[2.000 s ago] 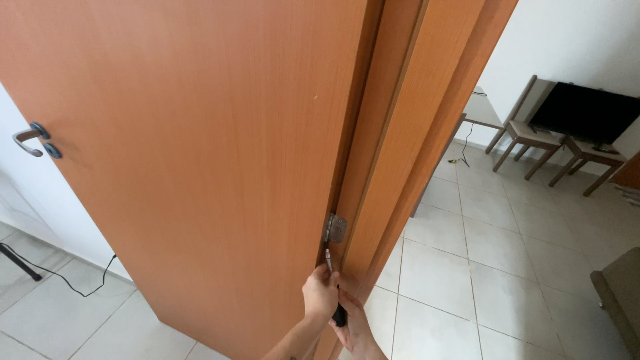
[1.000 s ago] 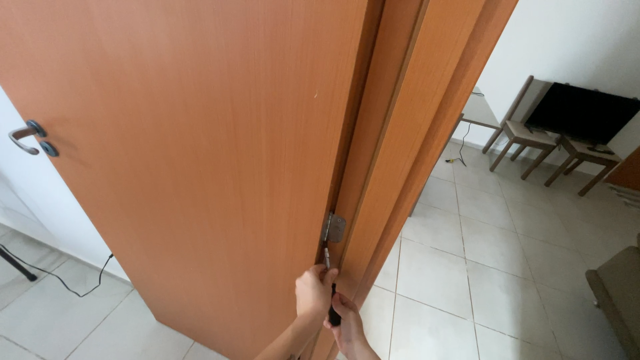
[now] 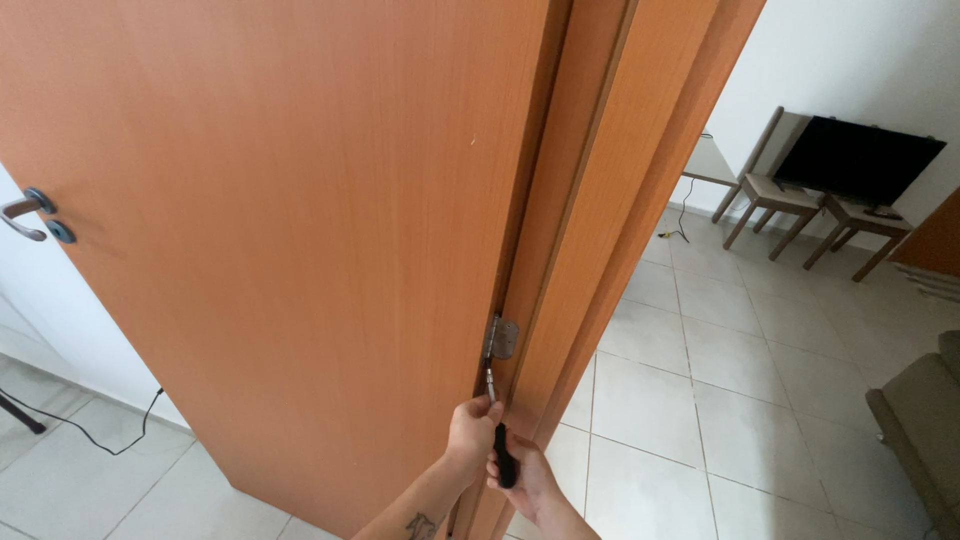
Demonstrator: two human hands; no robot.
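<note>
A metal hinge (image 3: 505,338) joins the edge of an orange-brown wooden door (image 3: 322,247) to its door frame (image 3: 600,210). Just below the hinge is a screwdriver with a black handle (image 3: 505,459) and a metal shaft, its far end at the lower end of the hinge. My left hand (image 3: 474,431) pinches the shaft between thumb and fingers. The handle lies in my right hand (image 3: 523,472), lower and to the right, close against the frame. Whether the tip touches a screw cannot be made out.
A lever handle (image 3: 22,214) is on the door's far left edge. Beyond the frame, a black flat-screen television (image 3: 855,161) rests on wooden chairs (image 3: 780,193). A sofa (image 3: 926,420) stands at the right edge. Black cables lie on the tiled floor (image 3: 652,382) on both sides.
Both hands stay at the screwdriver below the hinge. The right hand's fingers have shifted slightly around the black handle.
</note>
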